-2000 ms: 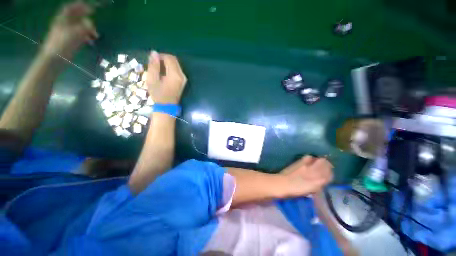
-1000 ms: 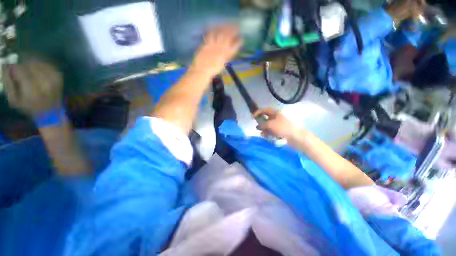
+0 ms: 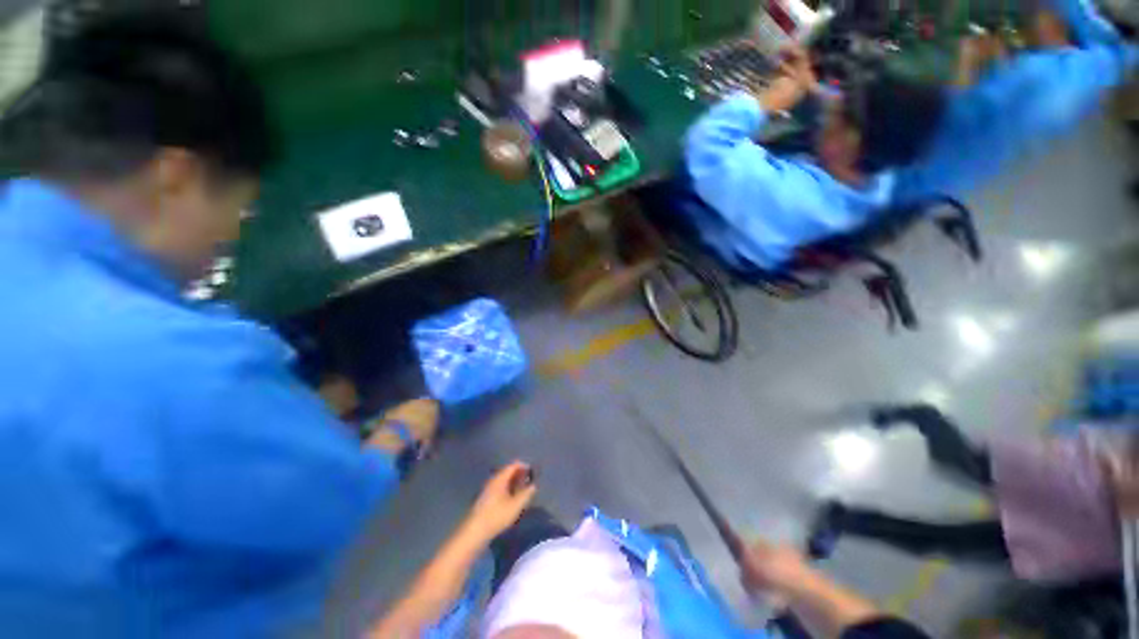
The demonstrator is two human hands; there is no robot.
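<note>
My right hand (image 3: pixel 777 568) is at the lower right, shut around the end of a long dark stick (image 3: pixel 695 484) that slants up and left over the floor. My left hand (image 3: pixel 505 494) is at the lower middle, away from the bench, with fingers curled. A small dark spot shows at its fingertips; whether it holds something is too blurred to tell. The white work pad (image 3: pixel 364 226) lies on the green bench with a small dark housing (image 3: pixel 369 225) on it.
A person in blue (image 3: pixel 138 424) fills the left. A blue stool (image 3: pixel 470 351) stands below the bench edge. A person in a wheelchair (image 3: pixel 693 306) sits at the bench, upper right. A person in pink-lilac (image 3: pixel 1059 506) is at the right. A green-rimmed tray (image 3: pixel 597 185) sits near the bench edge.
The view has drawn back from the bench. My left hand has come off the bench to a place over the floor. My right hand still grips the stick, now lower in view.
</note>
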